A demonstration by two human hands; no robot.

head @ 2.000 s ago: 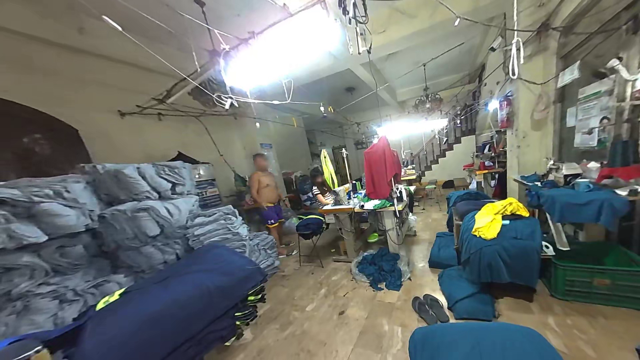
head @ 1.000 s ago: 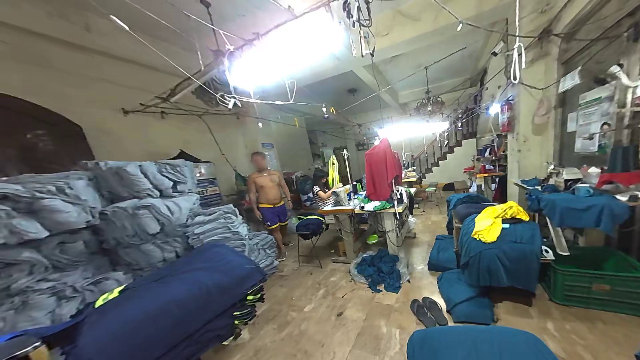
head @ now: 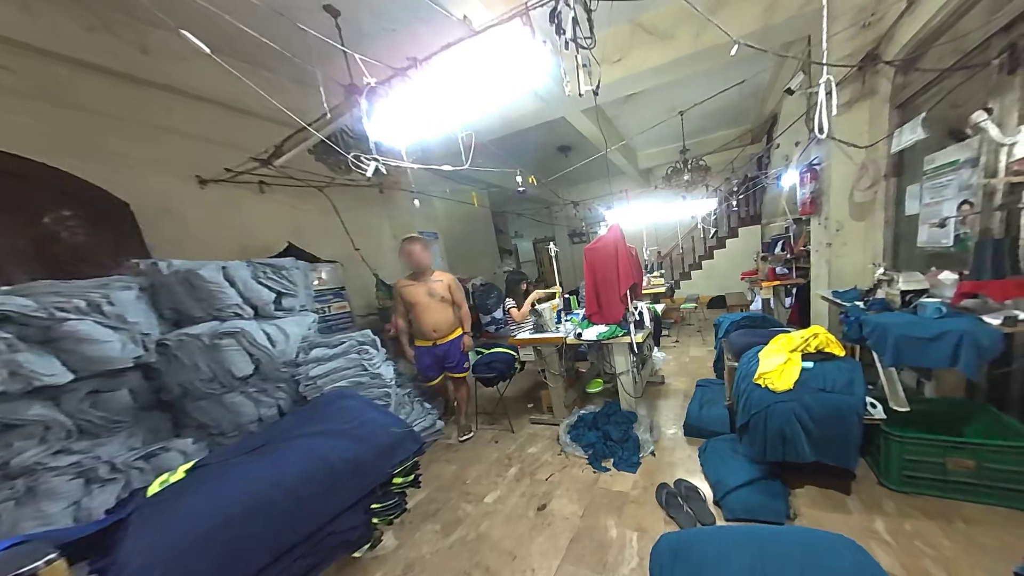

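Neither my left hand nor my right hand shows in the head view. Nearest to me on the left, a thick pile of navy blue fabric (head: 272, 480) lies over garments with neon-yellow trim. Rounded teal fabric (head: 760, 552) juts in at the bottom edge. Further off to the right, a yellow cloth (head: 796, 356) is draped on a teal fabric bundle (head: 800, 416). Teal scraps (head: 608, 436) lie in a clear plastic bag on the floor.
Stacked grey garments (head: 232, 360) line the left wall. A shirtless person (head: 436, 320) stands beside them; another person (head: 520, 308) sits at a sewing table (head: 544, 339). Black flip-flops (head: 686, 502) lie on the tiled floor. A green plastic crate (head: 952, 464) stands at right.
The shirtless person has turned to face more toward the camera and has shifted slightly. The piles of fabric have not moved.
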